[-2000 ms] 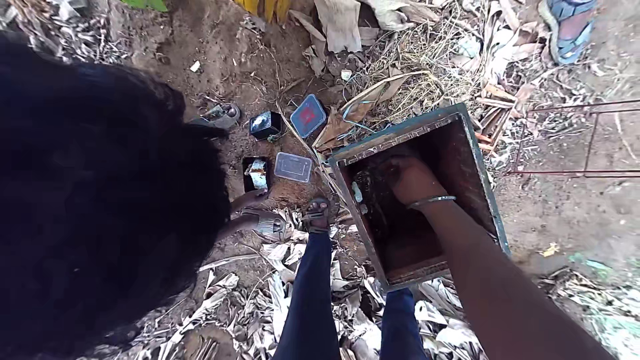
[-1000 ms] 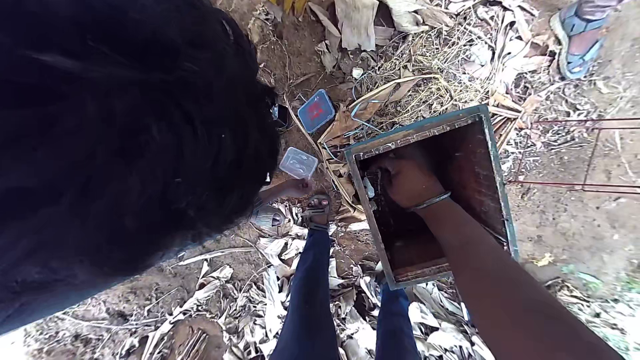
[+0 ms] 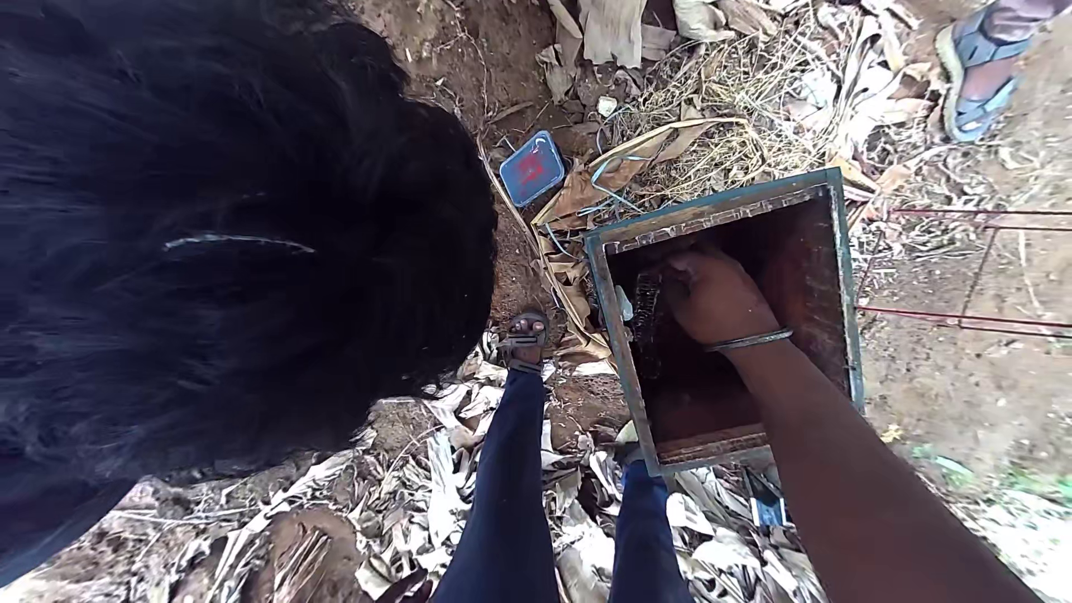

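Observation:
My right hand (image 3: 716, 293), with a bangle at the wrist, reaches into an open wooden box (image 3: 716, 205) with a green-edged rim. Its fingers are bent near the upper left inner wall, and the fingertips are partly lost in shadow, so I cannot tell whether they grip anything. Just left of them is a dark, ridged thing (image 3: 646, 301) that I cannot identify. A small pale piece (image 3: 624, 303) lies by the box's left wall. Dark finger-like shapes at the bottom edge may be part of my left hand (image 3: 406, 586); what it does is unclear.
Another person's dark-haired head (image 3: 251, 193) fills the left side. A blue-lidded container (image 3: 533, 169) with a red mark lies on soil among dry leaves. Thin red bars or cords (image 3: 971, 322) extend right of the box. A sandaled foot (image 3: 980, 75) stands at upper right.
The other person's head has moved right and now covers the clear container and dark containers seen earlier. My right hand has stayed inside the box.

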